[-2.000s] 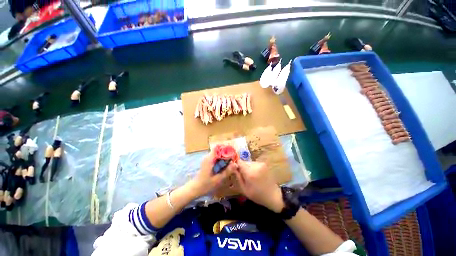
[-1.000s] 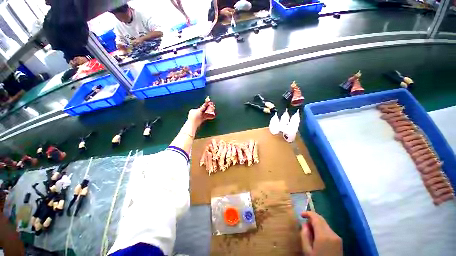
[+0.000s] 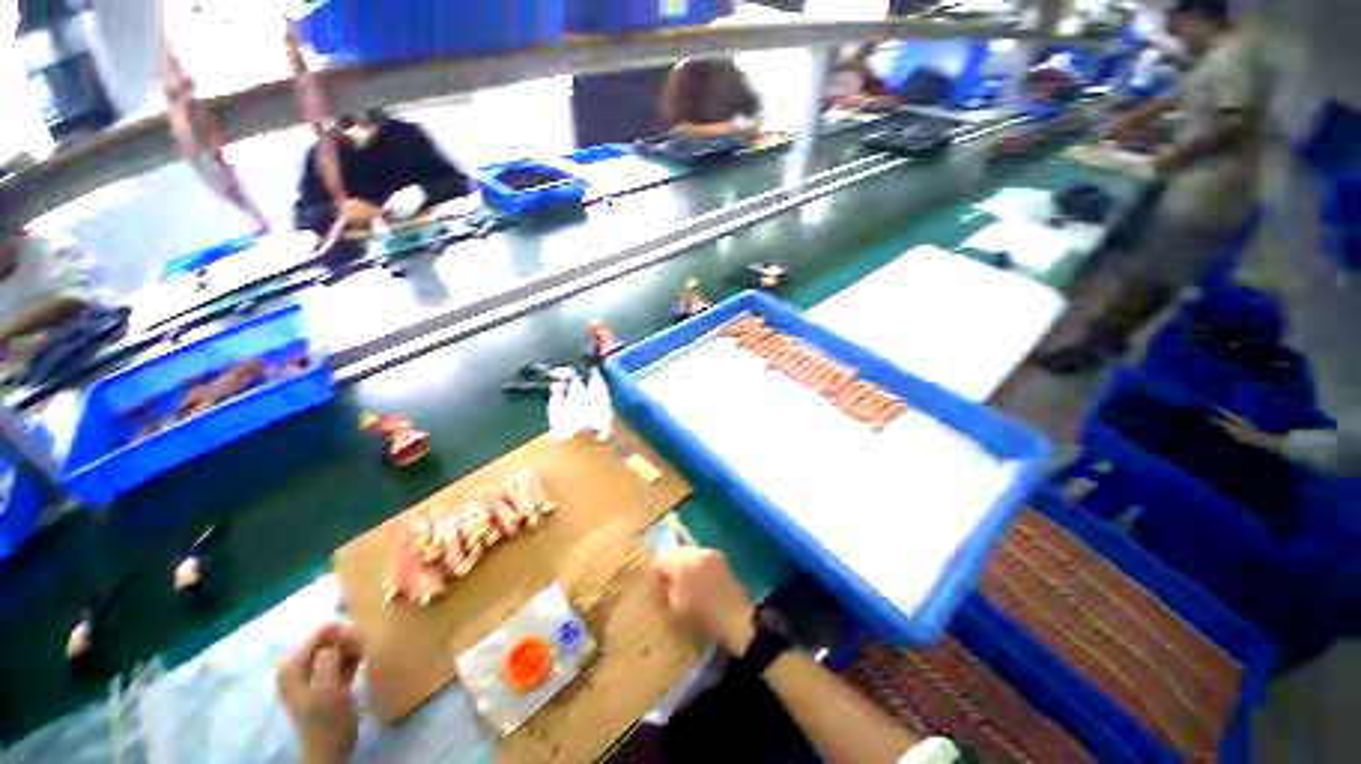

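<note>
A heap of small pink-cream parts [image 3: 470, 534] lies on the cardboard mat [image 3: 373, 634]. An orange-red dish [image 3: 527, 663] and a smaller blue dish [image 3: 569, 634] sit on a pale square [image 3: 485, 679]. My left hand [image 3: 321, 684] is at the mat's left edge, fingers loosely bent, with nothing visible in it. My right hand [image 3: 702, 594] is curled at the mat's right edge, beside a small pale thing; whether it grips anything is unclear. A red-topped figurine piece [image 3: 399, 439] is on the green belt beyond the mat.
White squeeze bottles [image 3: 581, 406] stand at the mat's far corner. A blue tray [image 3: 918, 605] with a white liner and a row of brown-pink parts [image 3: 814, 373] is right. Black-and-cream parts [image 3: 190, 567] lie on the belt. A blue crate [image 3: 202, 403] is left; people work beyond.
My left hand has let go of the red-topped piece on the belt and come back to the mat's left edge. My right hand stays at the right edge. The view has turned right.
</note>
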